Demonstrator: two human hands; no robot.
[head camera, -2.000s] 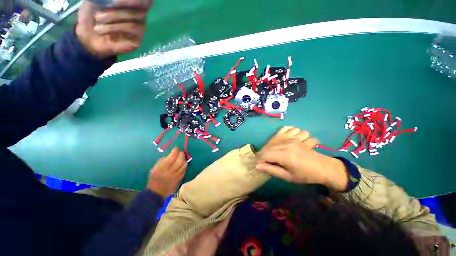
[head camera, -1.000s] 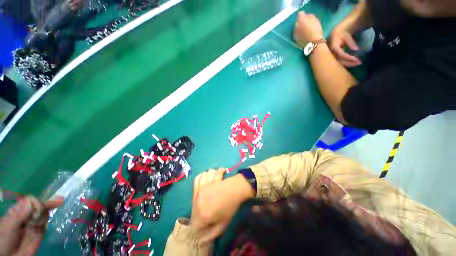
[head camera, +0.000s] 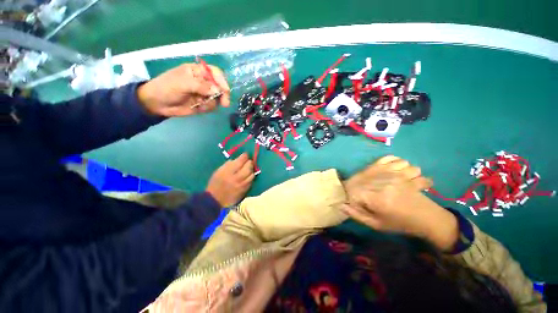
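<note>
My left hand, in a dark blue sleeve, is above the bench at the left with a red cable between its fingers. Something small and blurred is at its fingertips. My right hand is low by the bench edge, fingertips beside a hanging red cable; whether it grips the cable cannot be told. Black circuit boards with red cables lie in a heap right of my hands. A ring-shaped board and two boards with silver parts are in the heap.
A person in a tan jacket sits close at the right, hands together over the bench. A red cable pile lies beyond. A clear ridged tray overlaps the white strip. White plastic lies upper left.
The view swung right, then back left. My left hand is lower than two seconds ago, beside the boards, and its red cable now shows. The boards remain heaped.
</note>
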